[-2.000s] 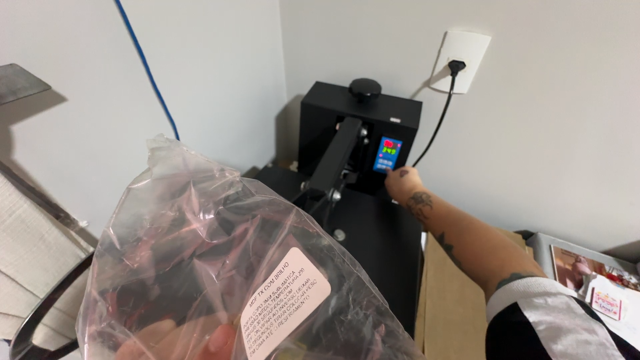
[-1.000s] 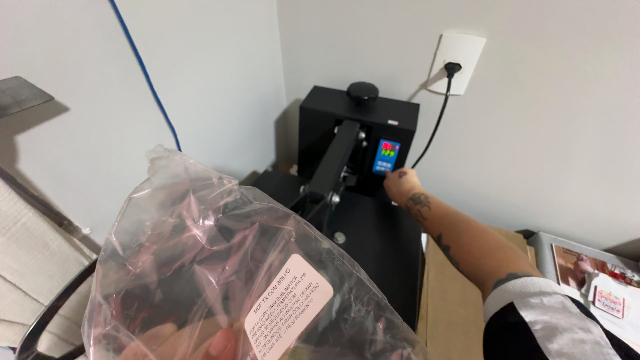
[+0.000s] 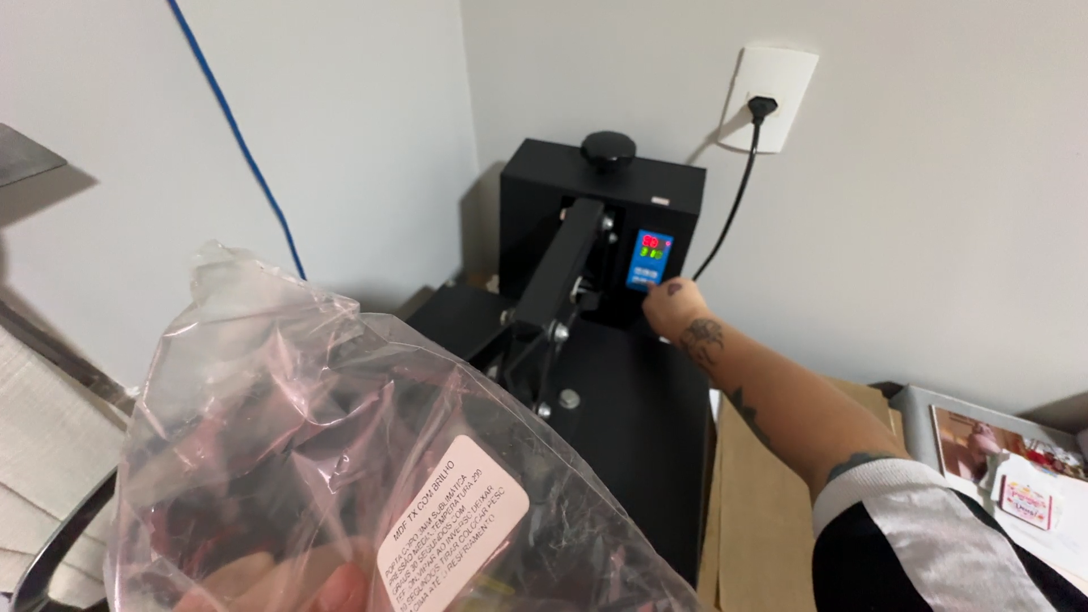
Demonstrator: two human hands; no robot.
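Observation:
A clear plastic bag (image 3: pixel 314 408) with a printed label (image 3: pixel 453 527) fills the lower left of the view. My left hand (image 3: pixel 289 582) shows through the film at the bottom edge, gripping the bag. Behind it stands a black heat press (image 3: pixel 603 183) with a round knob on top and a dark lever arm (image 3: pixel 557 268). My right hand (image 3: pixel 676 308) reaches to the lower edge of the press's lit control panel (image 3: pixel 649 255), its fingertips at the buttons and partly hidden. Red and green digits glow on that panel.
A black cord runs from the wall outlet (image 3: pixel 767 102) down behind the press. Brown cardboard (image 3: pixel 756 510) lies under my right forearm. At the right are a grey-edged box (image 3: pixel 918 416) and printed pictures. A blue cable (image 3: pixel 242 140) hangs along the left wall.
The digits on the control panel have changed. My right hand stays at the panel, and the bag remains in my left hand.

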